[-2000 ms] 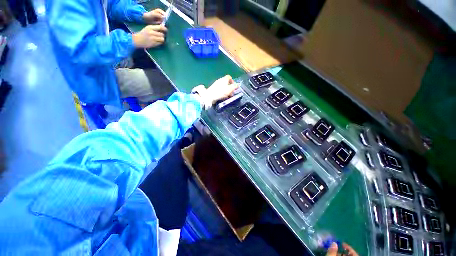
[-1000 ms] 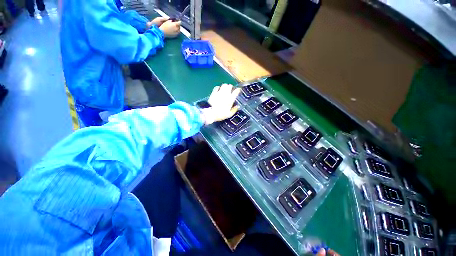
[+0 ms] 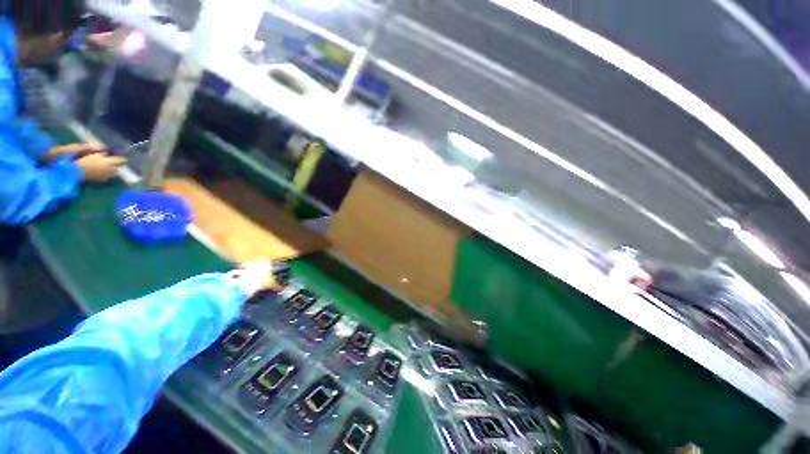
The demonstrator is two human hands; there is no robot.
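A clear blister tray (image 3: 293, 359) lies on the green bench and holds several black device housings in two rows, such as the one in the near row (image 3: 271, 376). My left hand (image 3: 258, 277) is at the tray's far left corner, with its fingers at a dark housing (image 3: 281, 273). Blur hides whether the fingers grip it. My right hand cannot be made out; a small pale blurred spot at the bottom right edge may be part of it.
More filled trays (image 3: 466, 390) stand to the right. A blue parts bin (image 3: 153, 215) is beyond my left hand, by a flat cardboard sheet (image 3: 235, 222). An upright cardboard panel (image 3: 395, 239) and a post (image 3: 178, 115) stand behind. Another person's hands (image 3: 93, 164) are at the far left.
The view has swung up and right, so the bench sits lower and further left. My left hand has moved from the near row to the far corner housing. My right hand has left the lower edge.
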